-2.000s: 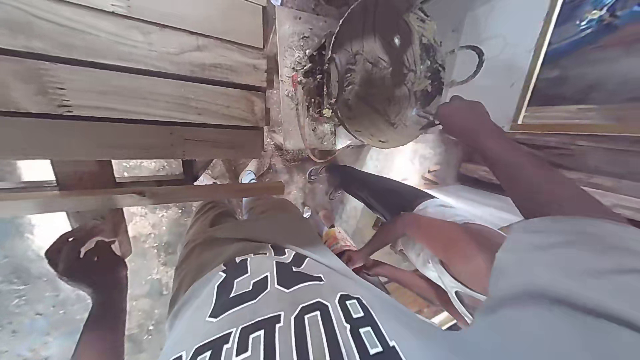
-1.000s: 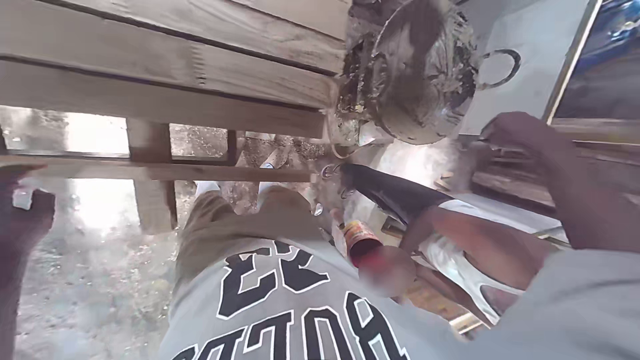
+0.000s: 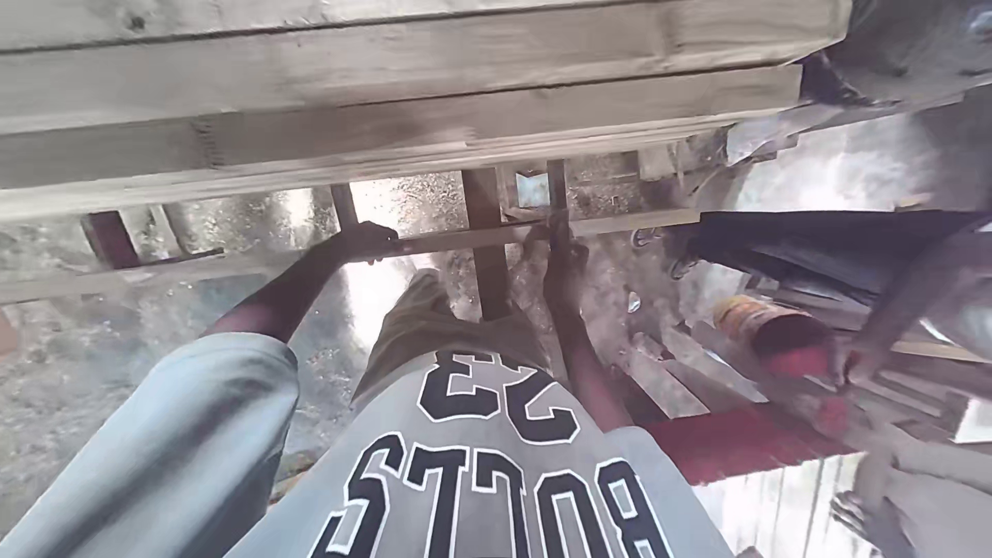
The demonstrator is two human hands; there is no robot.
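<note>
My left hand (image 3: 364,242) is closed around a long wooden rail (image 3: 442,242) that runs crosswise in front of my legs. Farther right on the same rail, my right hand (image 3: 562,246) wraps its fingers over it, somewhat blurred. A dark wooden crosspiece (image 3: 487,263) meets the rail between my two hands. Above the rail lie thick wooden planks (image 3: 434,108), stacked or joined side by side, and neither hand touches them.
At the right a co-worker's dark-clad leg (image 3: 806,244) stands close to the rail's end. An orange-and-red container (image 3: 756,322) is near the co-worker. Wood scraps (image 3: 690,372) lie on the floor at lower right.
Both hands have come onto the rail; my right hand was near a large round pan's handle two seconds ago. The view has swung left, and the pan is out of sight.
</note>
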